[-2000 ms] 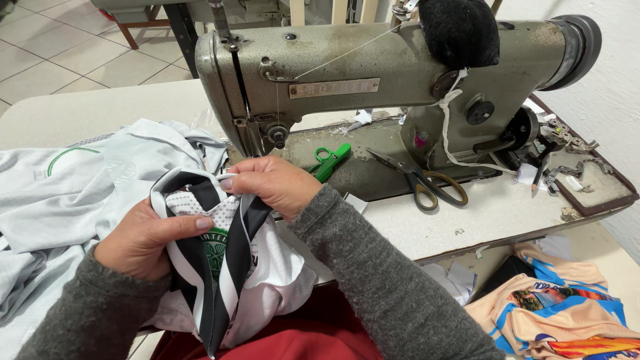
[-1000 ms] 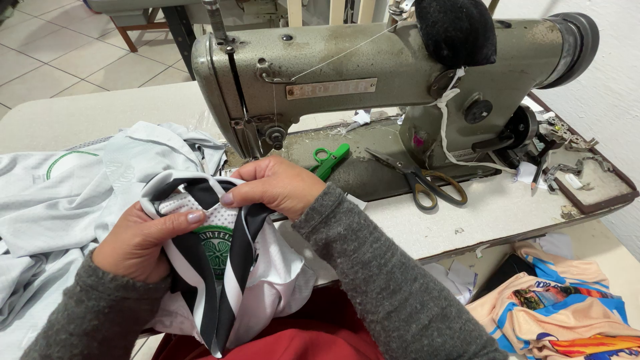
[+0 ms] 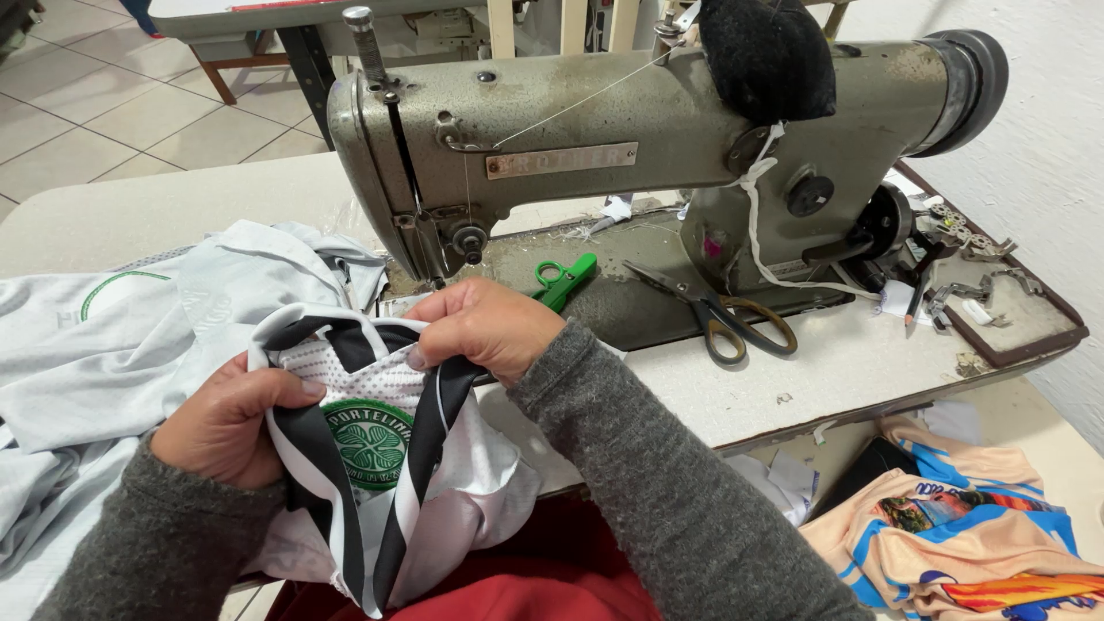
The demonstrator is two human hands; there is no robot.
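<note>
A white jersey [image 3: 483,509] with a black-and-white striped collar band [image 3: 410,483] and a round green clover badge [image 3: 369,444] hangs between my hands, over my lap. My left hand [image 3: 237,423] pinches the left side of the neckline, thumb on top. My right hand [image 3: 487,332] grips the band at the upper right, just below the head of the Brother sewing machine [image 3: 561,129]. Green thread snips [image 3: 567,283] lie on the machine bed beyond my right hand. Black-handled scissors [image 3: 716,315] rest open to their right, across the bed's edge.
Pale grey garments [image 3: 216,336] are heaped on the table at the left. A brown-rimmed tray [image 3: 1009,345] with metal machine parts and a pencil [image 3: 916,297] is at the right. Peach and blue printed cloth [image 3: 966,535] lies lower right. A black pincushion [image 3: 768,60] sits on the machine.
My hands have spread the collar opening wider, and more of the green badge shows between the two sides of the striped band. Both hands keep hold of the jersey.
</note>
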